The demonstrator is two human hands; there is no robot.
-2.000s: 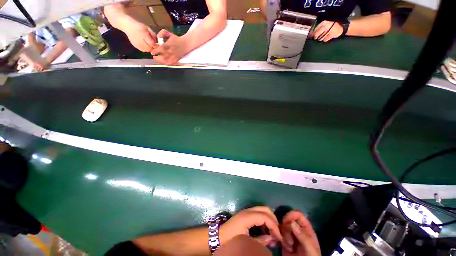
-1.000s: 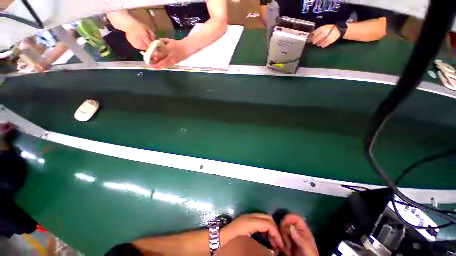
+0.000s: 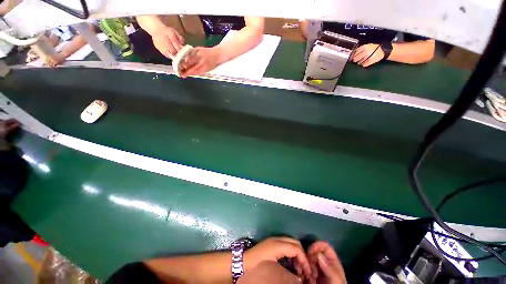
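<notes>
My left hand (image 3: pixel 276 259), with a silver metal watch on the wrist, is at the bottom edge with its fingers curled. My right hand (image 3: pixel 327 263) is close against its fingertips, partly cut off by the bottom edge. Something dark shows between the fingers, but I cannot tell whether it is held or only shadow. No housing or tool can be made out in either hand.
A cream housing (image 3: pixel 94 111) lies on the green belt (image 3: pixel 233 133). The silver screw feeder (image 3: pixel 424 266) stands at right, under a hanging black cable (image 3: pixel 438 130). Across the belt, a person's hands hold a cream part (image 3: pixel 183 60) near a grey boxy device (image 3: pixel 328 63).
The housing on the belt has shifted slightly left. The person across the belt has raised and turned a cream part into clearer view. My hands stay together at the bottom, with little visible change.
</notes>
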